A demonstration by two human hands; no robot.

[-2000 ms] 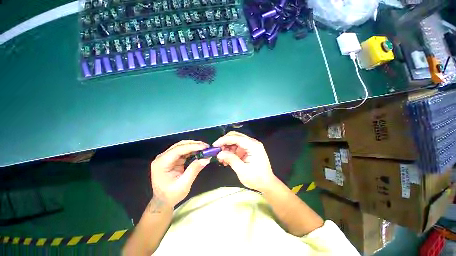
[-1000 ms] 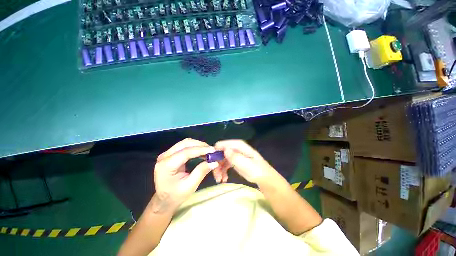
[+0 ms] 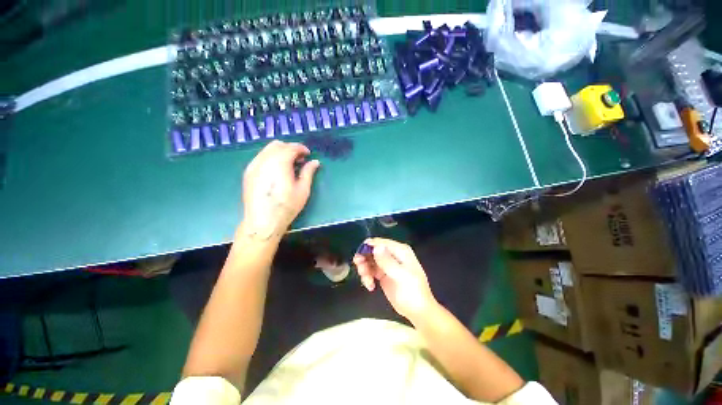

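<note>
My right hand [image 3: 396, 273] is over my lap below the bench edge, its fingers closed on a purple housing [image 3: 365, 250] that is mostly hidden. My left hand [image 3: 279, 183] is over the bench, its fingertips at the left side of the scatter of small black parts [image 3: 333, 147]; whether a part is between them cannot be seen. The clear blister tray [image 3: 169, 119] lies behind, with rows of circuit-board assemblies [image 3: 277, 77] and a near row of purple units [image 3: 283, 125].
A heap of purple housings [image 3: 434, 65] lies right of the tray, with a clear plastic bag [image 3: 543, 39] behind it. A white adapter [image 3: 552, 98] and yellow push-button box [image 3: 598, 108] are at the right. Cartons [image 3: 625, 312] and stacked trays [image 3: 690, 229] stand beyond the bench edge.
My left hand has left the purple housing and moved forward to the black parts on the bench. My right hand keeps the housing, slightly further right. More of the tray is in view.
</note>
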